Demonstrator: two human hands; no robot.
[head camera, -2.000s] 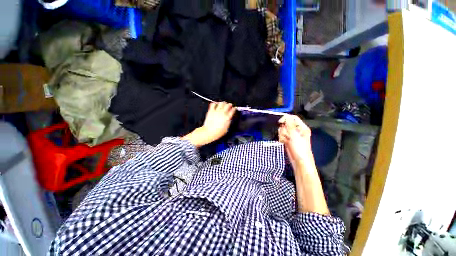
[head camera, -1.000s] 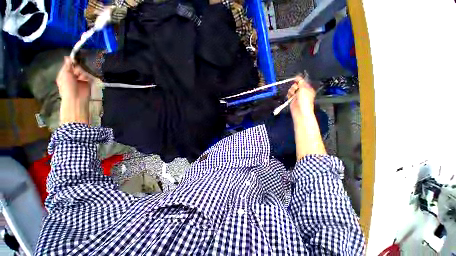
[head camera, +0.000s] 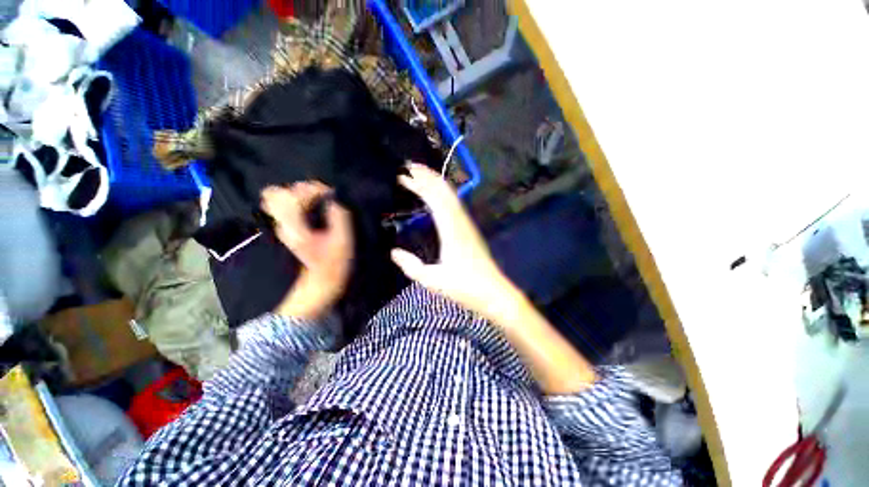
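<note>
A bundle of black fabric pieces (head camera: 295, 124) lies in front of me, over a blue crate (head camera: 434, 95) with checked fabric (head camera: 324, 48) beneath it. The off-white tie string (head camera: 229, 250) shows at the left of the bundle, and another end stands up at the right by the crate edge. My left hand (head camera: 314, 233) is blurred over the middle of the bundle, and whether it holds anything cannot be told. My right hand (head camera: 443, 224) is at the bundle's right side, thumb and fingers apart, with nothing visible in it.
A white table (head camera: 686, 124) with a wood-coloured edge is at the right, with red-handled scissors (head camera: 796, 463) on it. A second blue crate (head camera: 152, 114) and white pieces (head camera: 57, 105) are at upper left. Greenish-grey cloth (head camera: 171, 285) and a red plastic item (head camera: 164, 404) are at lower left.
Both hands have moved inward from wide apart to over the bundle. The string ends they held taut now lie loose at its sides. The view has shifted and turned.
</note>
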